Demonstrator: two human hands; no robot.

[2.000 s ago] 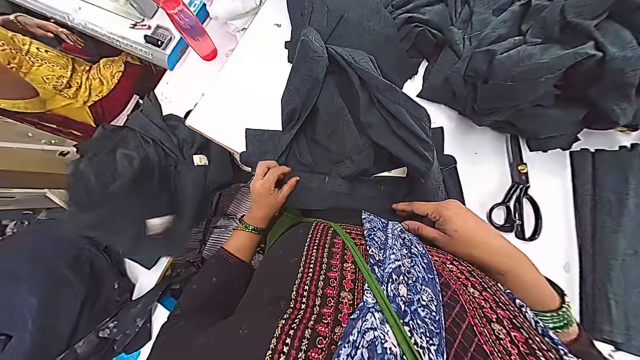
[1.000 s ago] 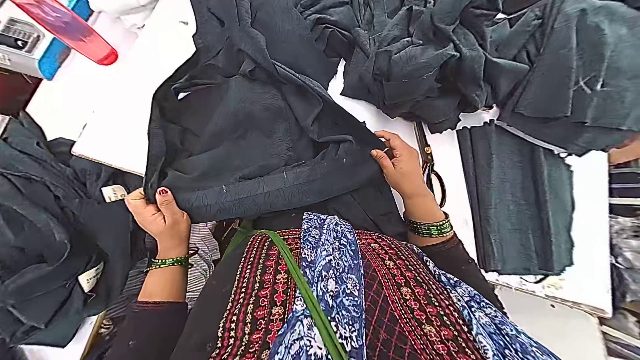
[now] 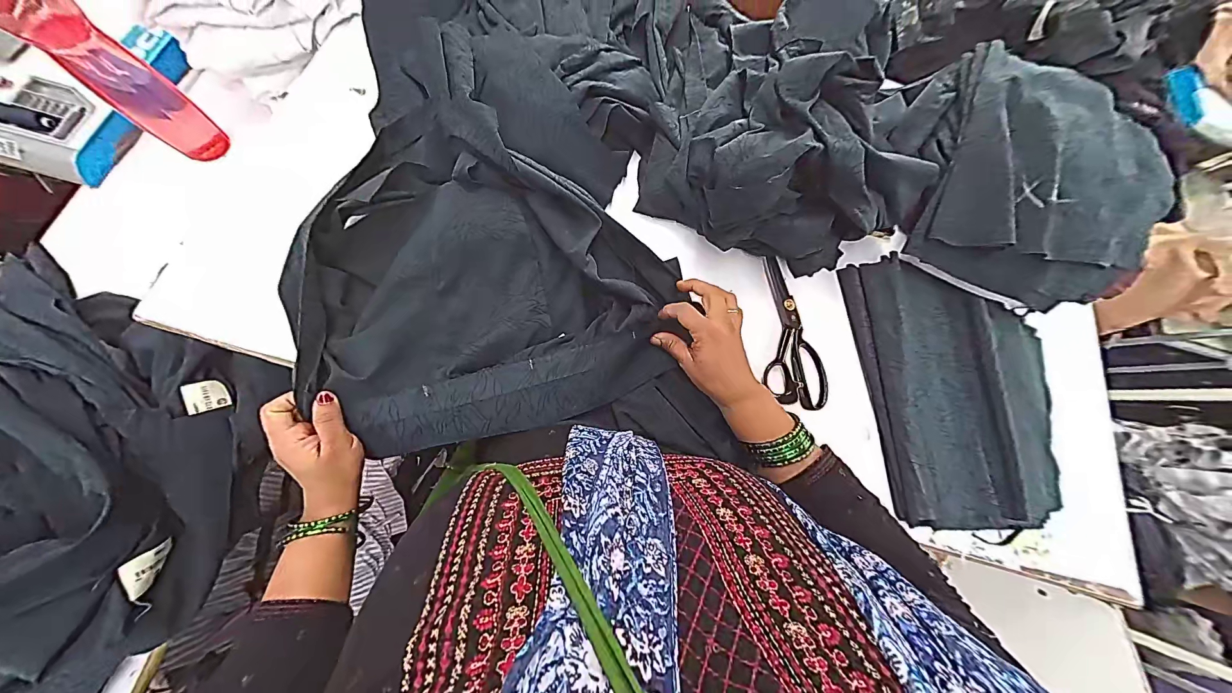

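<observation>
A dark slate-coloured cloth garment piece (image 3: 462,279) lies spread over the white table's front edge, with a long folded band along its near side. My left hand (image 3: 316,438) grips the left end of that band between thumb and curled fingers. At the right end, my right hand (image 3: 707,342) is on the cloth with its fingers bent; whether they pinch it is hard to tell. Black-handled fabric scissors (image 3: 795,361) lie just right of my right hand, their blades partly under cloth.
Crumpled dark cloth (image 3: 770,144) is heaped at the back. A flat stack of dark pieces (image 3: 962,404) lies on the white table (image 3: 1088,462) at the right. Labelled dark garments (image 3: 87,414) hang at the left. A red translucent object (image 3: 144,87) and a blue-and-white box (image 3: 96,125) stand back left.
Two seconds ago my hands were at the near edge, the right one with spread fingers. They have since moved apart to the band's two ends, and the cloth is spread wider. The view has shifted.
</observation>
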